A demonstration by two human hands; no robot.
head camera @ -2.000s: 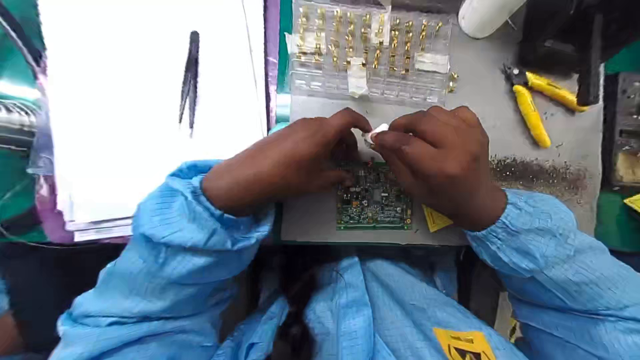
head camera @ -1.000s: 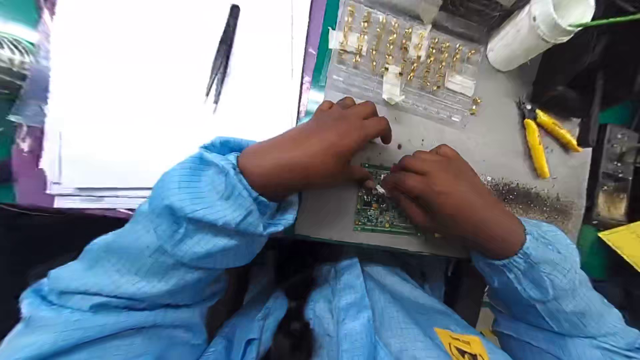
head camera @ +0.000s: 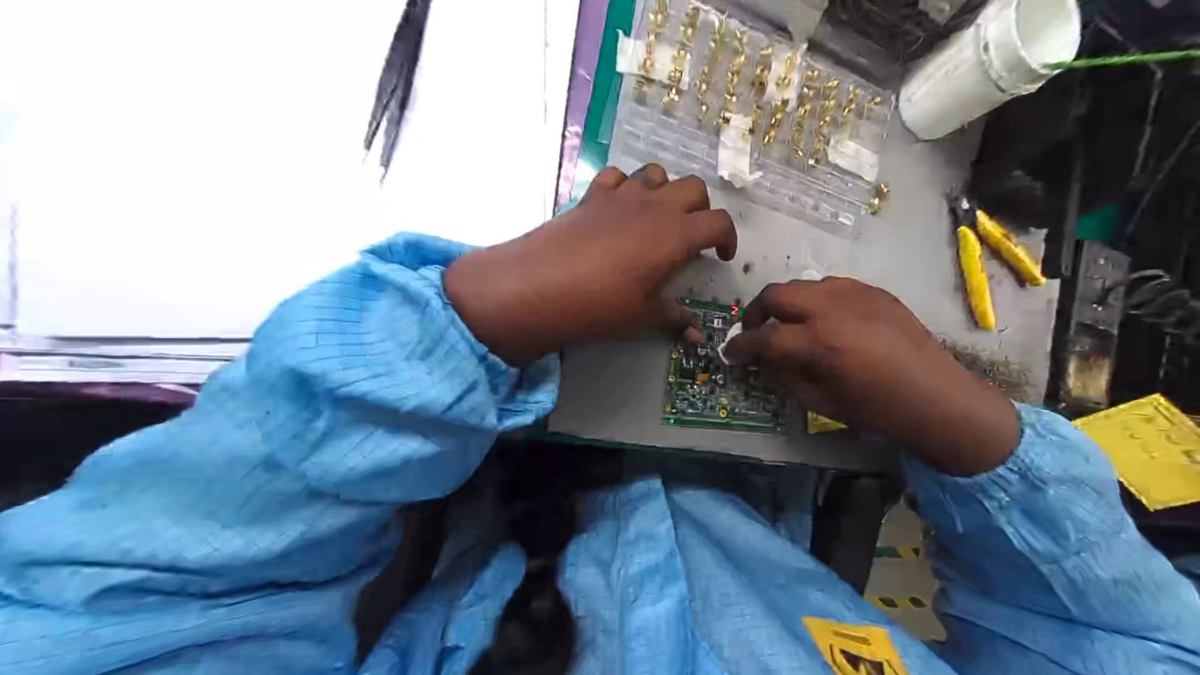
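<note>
A green printed circuit board [head camera: 717,398] with small components lies flat near the front edge of the grey mat. My right hand [head camera: 834,352] pinches a small white piece [head camera: 730,343], perhaps cloth or tissue, against the board's upper part. The board's right side is partly hidden under that hand. My left hand [head camera: 619,253] spans the board's upper left corner, its thumb at the board and its fingers apart above the mat, holding nothing that shows. Beyond the hands, a clear plastic tray [head camera: 675,155] holds rows of gold-coloured metal connectors [head camera: 734,75] with strips of white tape.
Yellow-handled cutters [head camera: 977,277] lie at the right, near scattered clippings [head camera: 984,366]. A white cylindrical container [head camera: 975,80] stands at the upper right. Dark tweezers [head camera: 398,80] rest on white paper sheets [head camera: 234,169] at the left.
Two seconds ago both hands met at the white piece above the board. Now my left fingers are off it, and my right hand has brought it down onto the board. The view has shifted.
</note>
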